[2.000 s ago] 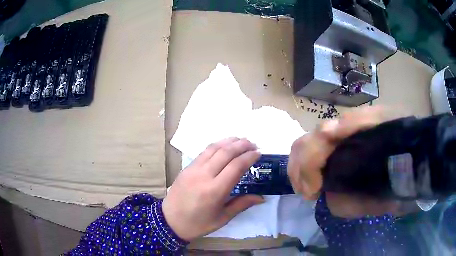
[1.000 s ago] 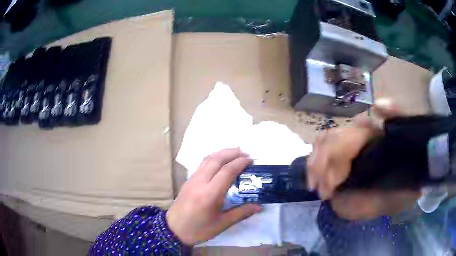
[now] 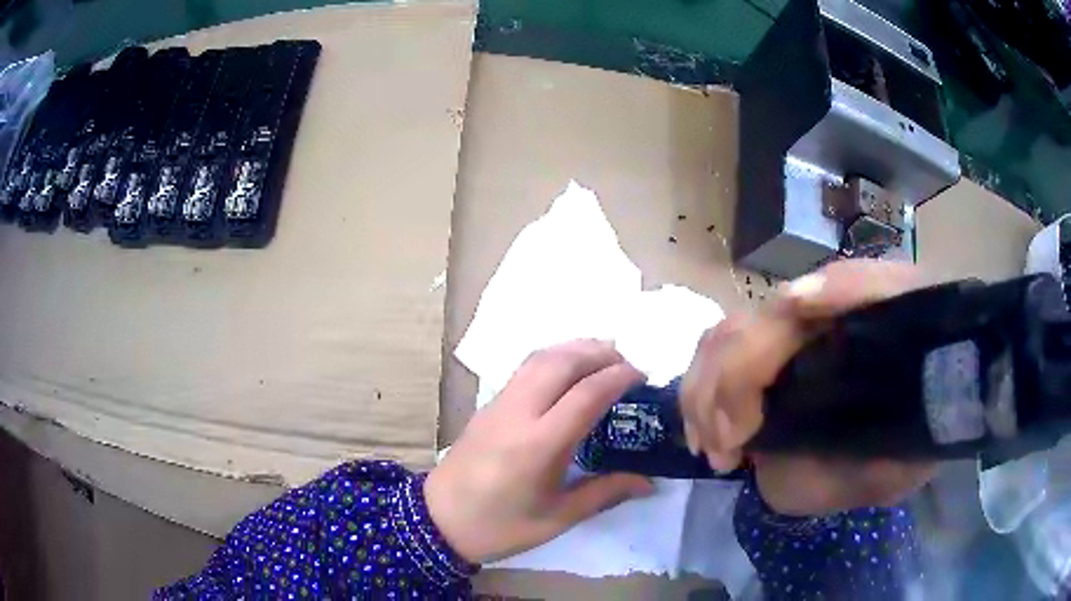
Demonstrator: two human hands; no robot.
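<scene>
A black plastic housing (image 3: 640, 425) lies flat on the white cloth (image 3: 552, 276), with pale metallic details on its upper side. My left hand (image 3: 534, 452) holds the housing's left end between thumb and fingers. My right hand (image 3: 752, 376) is closed around a thick black electric screwdriver (image 3: 881, 376) with a pale label, over the housing's right part. The hand and tool are somewhat blurred. The screwdriver's tip and the housing's right end are hidden.
The silver and black screw feeder (image 3: 810, 176) stands at the back right, with dark screws (image 3: 758, 285) before it. Finished assemblies (image 3: 241, 153) lie in a row on the left cardboard (image 3: 341, 235). A clear bag (image 3: 21, 94) is far left. A white bowl (image 3: 1049, 264) is at the right edge.
The view has shifted, so the bench things sit further right. My right hand and the screwdriver have moved left relative to the feeder and now cover part of the screws. My left hand still holds the housing.
</scene>
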